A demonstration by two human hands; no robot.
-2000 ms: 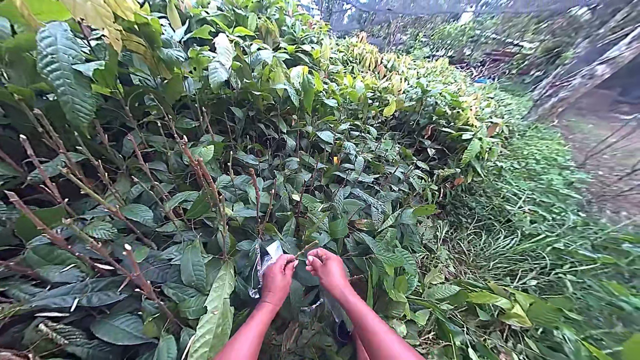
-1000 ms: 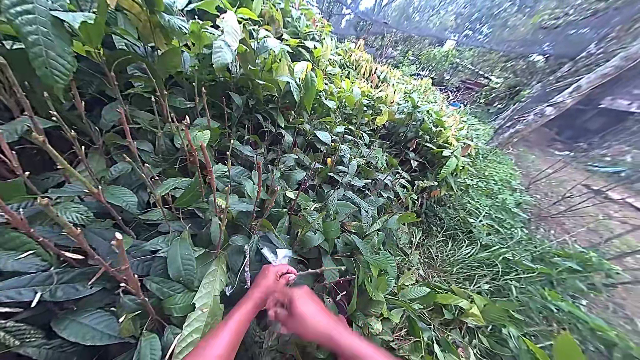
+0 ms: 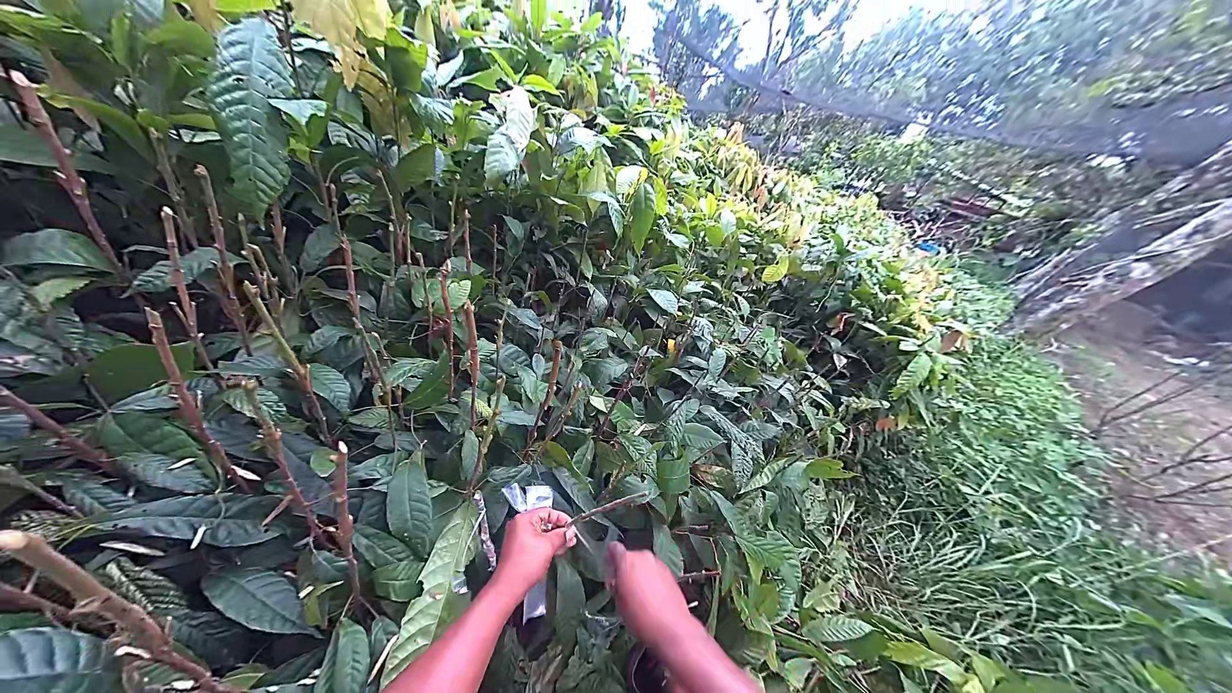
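Observation:
My left hand is closed on a thin brown stem that points up to the right. Strips of clear or whitish plastic film stick up just behind that hand, and a piece hangs below it. My right hand, blurred, is a little to the right and lower, its fingers curled; whether it holds something cannot be made out. A narrow pale strip stands left of my left hand. Cut upright stems rise among dark green leaves at the left.
Dense leafy plants fill the left and middle, with a large leaf beside my left forearm. Grass runs along the right, next to bare soil. A pale slanting trunk or pole and dark netting are behind.
My hands were together one second ago, the right over the left; now they are apart, with the right hand lower and to the right. The stem in my left hand shows more plainly.

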